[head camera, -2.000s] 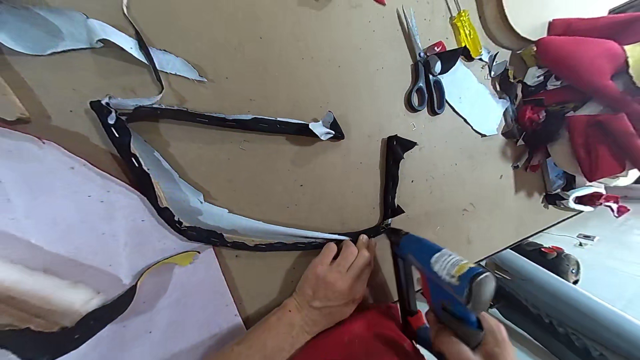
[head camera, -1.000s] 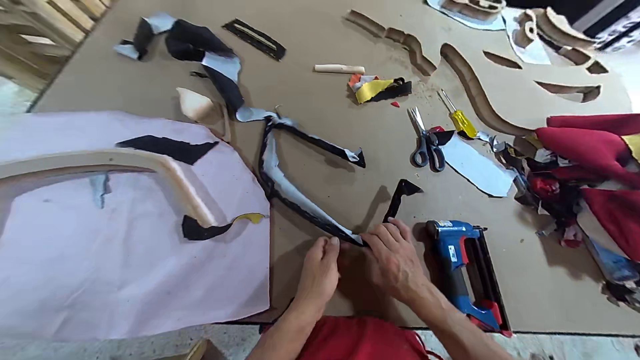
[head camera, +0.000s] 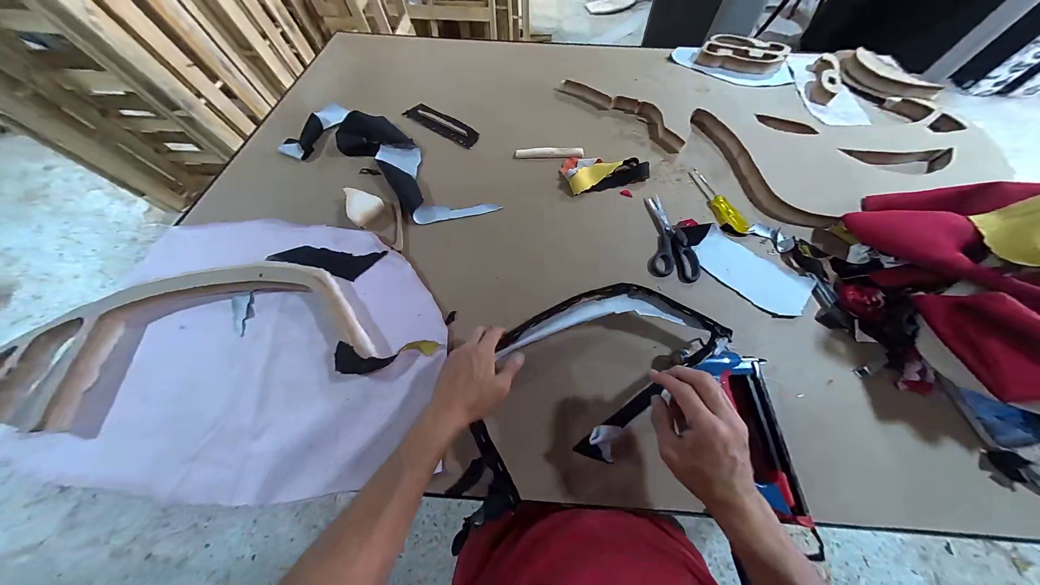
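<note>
A curved frame edged with black fabric and white backing (head camera: 593, 307) lies near the front of the table. My left hand (head camera: 478, 374) grips its left bend, thumb and fingers around the edge. My right hand (head camera: 700, 422) is at the frame's short arm at the right, fingers curled over it; whether they close on it is hard to tell. Partly beneath the frame's right corner and beside my right hand is a blue and red staple gun (head camera: 768, 431). Black-handled scissors (head camera: 673, 248) and a yellow-handled screwdriver (head camera: 727, 213) lie farther back.
Pink-white cloth (head camera: 244, 414) under a curved wooden frame (head camera: 219, 279) covers the left side. Red fabric (head camera: 934, 236) and scraps are heaped at the right. Black and white offcuts (head camera: 398, 166) lie farther back, along with a wooden template (head camera: 829, 162). Slatted wood (head camera: 162, 73) stands beyond the table's left edge.
The black-edged frame has been turned around, its curve now bulging away from me. My right hand held the staple gun two seconds ago; one second ago the gun lay on the table.
</note>
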